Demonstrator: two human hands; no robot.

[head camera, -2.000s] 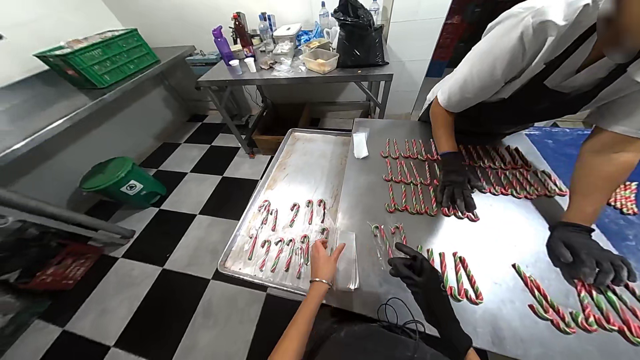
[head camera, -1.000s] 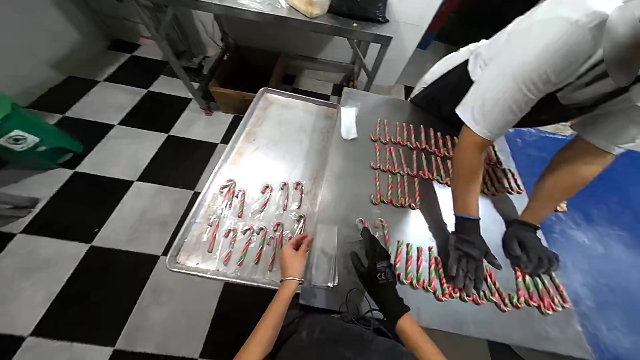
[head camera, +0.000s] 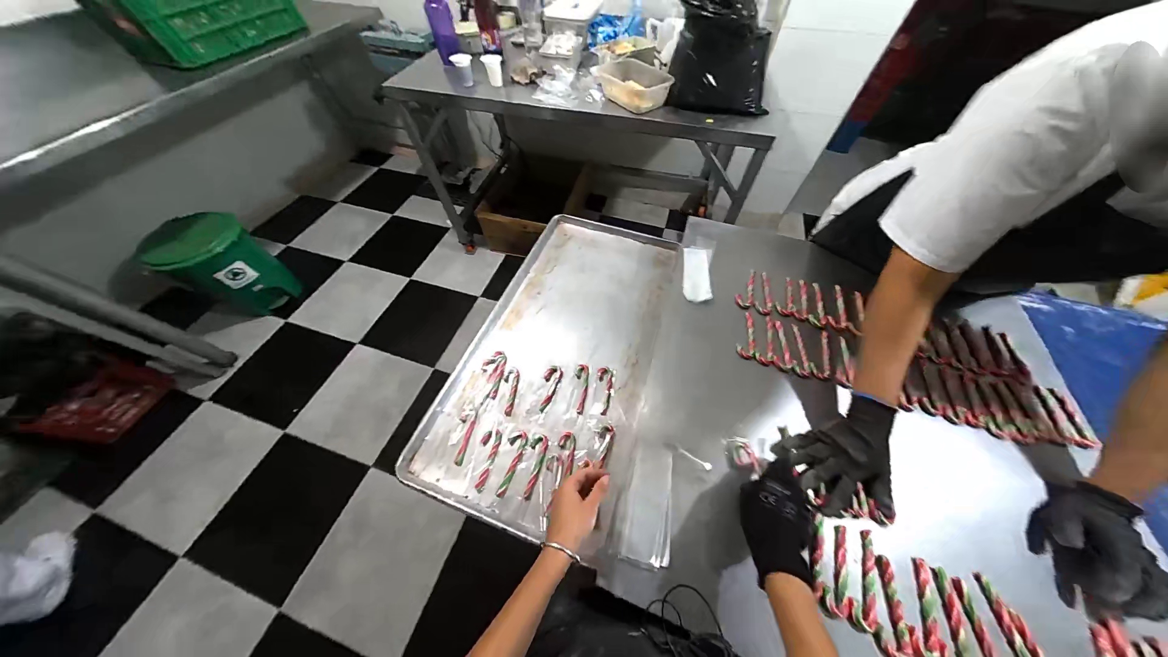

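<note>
My bare left hand (head camera: 579, 497), with a bracelet at the wrist, is over the lower right of a metal baking tray (head camera: 525, 287). Its fingertips pinch the lower end of a wrapped candy cane (head camera: 605, 443), beside two rows of wrapped candy canes (head camera: 538, 456). On the steel table, my black-gloved right hand (head camera: 776, 516) is beside a candy cane in clear wrap (head camera: 744, 453); its fingertips are partly hidden by a co-worker's gloved hand (head camera: 849, 452). Unwrapped red, green and white candy canes (head camera: 867, 575) lie below and to the right of my right hand.
Clear plastic bags (head camera: 646, 511) lie at the tray's right edge, a white packet (head camera: 696, 274) farther up. More candy cane rows (head camera: 794, 342) are under the co-worker's arm; the co-worker's other gloved hand (head camera: 1090, 547) is at right. Behind stand a side table (head camera: 547, 108) and a green bin (head camera: 219, 265).
The co-worker's one gloved hand has come over beside my right hand. Of the upper rows of unwrapped canes, three show in the earlier frames and two now. The view has shifted.
</note>
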